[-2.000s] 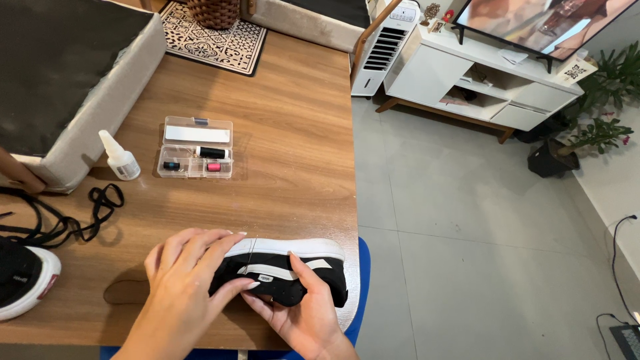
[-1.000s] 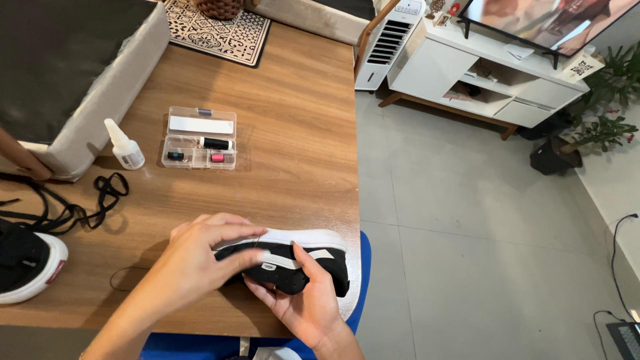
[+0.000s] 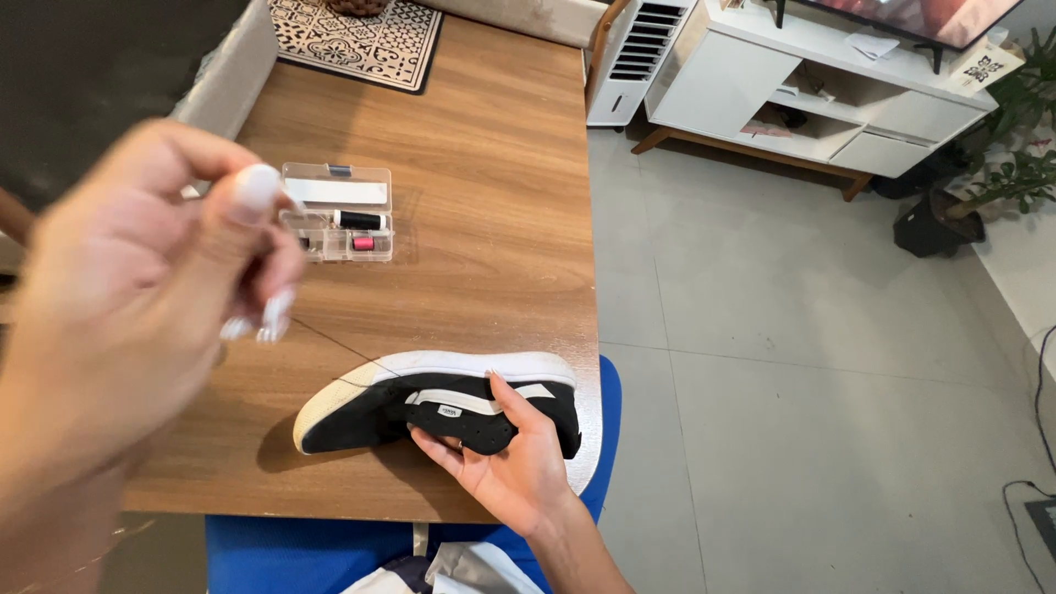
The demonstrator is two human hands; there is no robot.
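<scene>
A black sneaker with a white sole lies on its side near the table's front right corner. Around its side and heel part, my right hand grips the upper. My left hand is raised close to the camera, blurred, with thumb and forefinger pinched together. A dark thread runs from below that hand to the shoe's side by the sole; whether a needle is in the pinch cannot be seen. Behind the hands an open clear plastic sewing box holds a black thread spool and a pink one.
A patterned mat lies at the table's back. A grey upholstered chair stands at the left. Blue seat fabric shows under the front edge. Beyond the tiled floor stand a white air cooler, a TV cabinet and a potted plant.
My left hand has left the shoe and risen up and left toward the camera, and thread now stretches between them. My right hand still holds the shoe.
</scene>
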